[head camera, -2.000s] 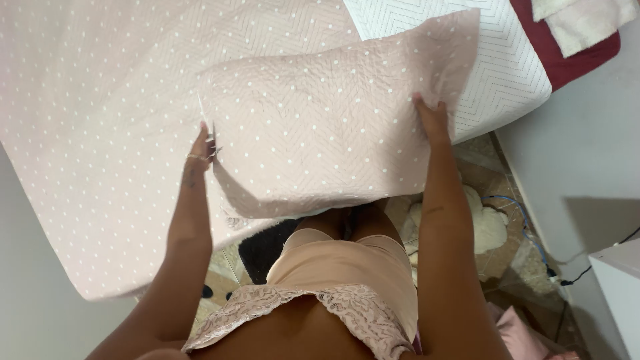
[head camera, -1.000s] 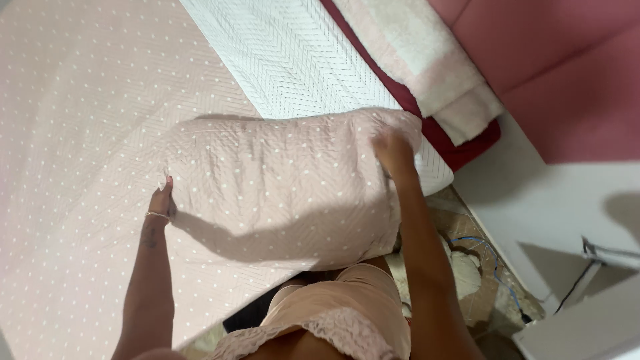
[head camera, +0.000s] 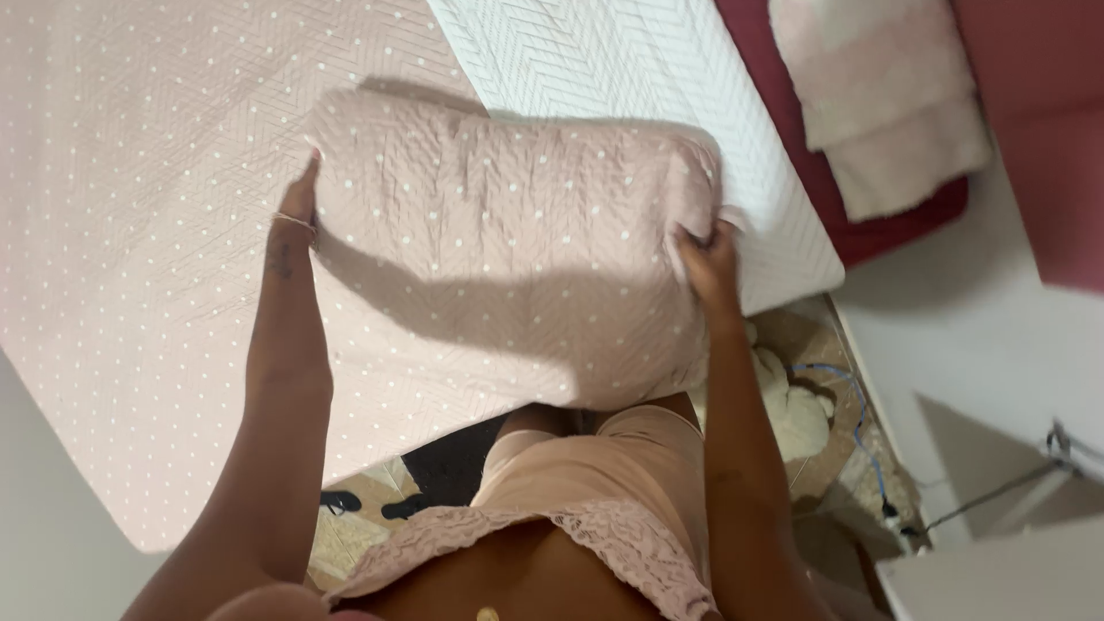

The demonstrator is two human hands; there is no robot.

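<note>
A pillow in a pink quilted case with white dots (head camera: 517,233) is held at the near edge of the bed, in front of my body. My left hand (head camera: 302,194) is at its left end, with the fingers partly hidden behind the fabric. My right hand (head camera: 711,259) grips the cover at the right end, thumb and fingers pinching a fold. Under and around the pillow lies a matching dotted pink quilt (head camera: 172,259), folded back to show its white zigzag-quilted side (head camera: 604,60).
A folded pale pink plush blanket (head camera: 880,112) lies over a dark red sheet (head camera: 862,241) at the bed's right end. On the tiled floor are black sandals (head camera: 341,501), a dark mat (head camera: 453,453), a white plush item (head camera: 793,414) and a blue cable (head camera: 861,423). White furniture (head camera: 1000,578) stands lower right.
The pillow was flatter with a loose corner raised at the right two seconds ago; it is now bunched and rounder. My right hand has moved lower on its right end. The view has swung right.
</note>
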